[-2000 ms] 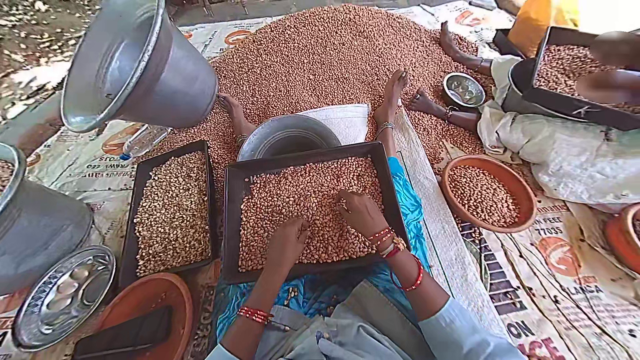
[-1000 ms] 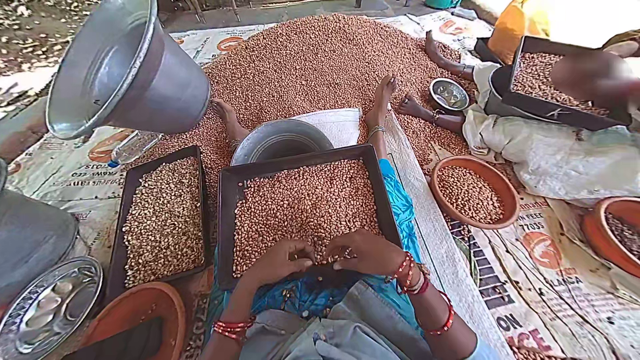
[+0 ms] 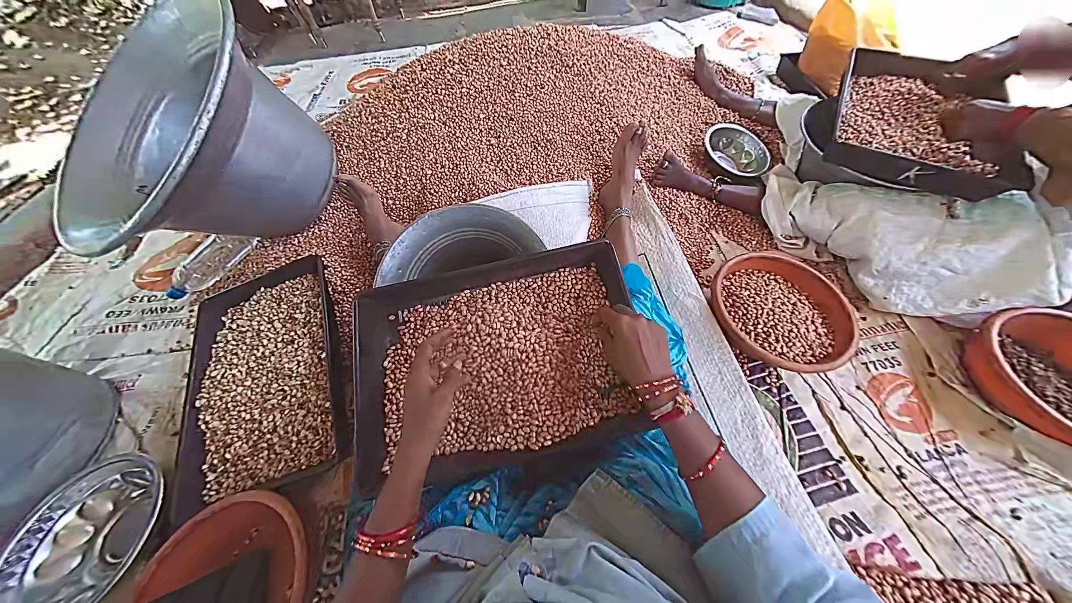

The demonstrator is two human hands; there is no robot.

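A black rectangular tray point(image 3: 366, 394) full of reddish-brown nuts or kernels point(image 3: 511, 360) lies over my lap, its far side by a round metal basin point(image 3: 456, 234). Over the tray's left part is my left hand point(image 3: 434, 385), fingers bent and apart; whether a kernel is between them I cannot tell. My right hand point(image 3: 634, 342) is at the tray's right rim, fingers curled; its grip is partly hidden. To the left lies another black tray point(image 3: 188, 444) with paler kernels point(image 3: 264, 394).
Beyond my feet rises a large heap of kernels point(image 3: 511, 117). A metal bucket point(image 3: 251, 142) leans at the upper left. Orange bowls point(image 3: 846, 335) stand on the right, near a co-worker's tray point(image 3: 913, 167). A metal plate point(image 3: 146, 494) and an orange basin point(image 3: 285, 519) are at the lower left.
My hands have moved apart from the tray's near side, the left one leftward and the right one to the right rim. The lap tray now sits tilted differently.
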